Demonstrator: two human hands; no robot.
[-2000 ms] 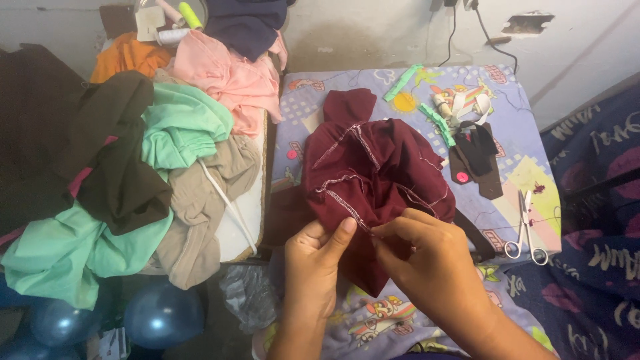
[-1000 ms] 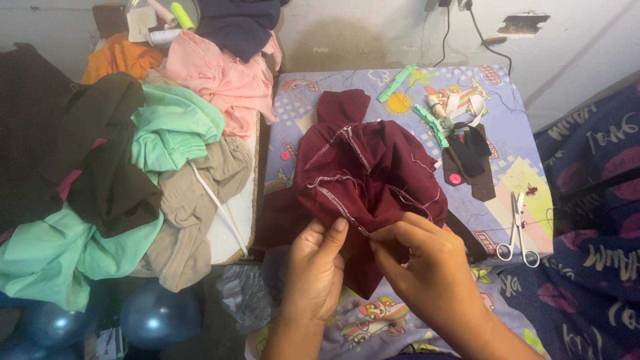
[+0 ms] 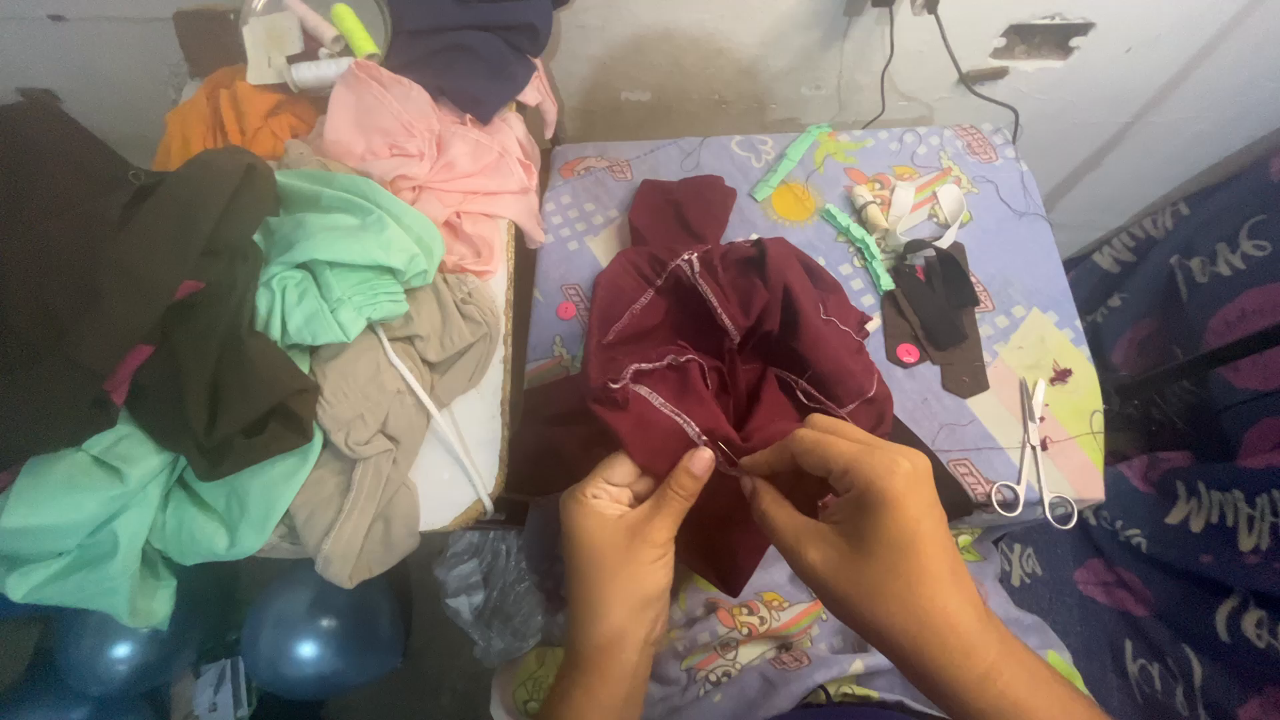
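Observation:
A maroon fabric garment (image 3: 740,360) with white overlocked seams lies bunched over the cloth-covered table. My left hand (image 3: 630,530) pinches its near edge between thumb and fingers, at the end of one white seam. Close beside it on the right, my right hand (image 3: 850,510) has thumb and forefinger together at the same edge. A thin sewing needle (image 3: 722,450) seems to show between the two hands; which fingers hold it is hard to tell. Small metal scissors (image 3: 1034,460) lie slightly parted at the table's right side.
Green elastic strips (image 3: 858,245), dark fabric tabs (image 3: 940,320) and a pink button (image 3: 907,353) lie behind the garment to the right. Piled clothes (image 3: 350,260) cover a white surface on the left, with thread spools (image 3: 320,73) behind. A blue balloon (image 3: 322,625) is below.

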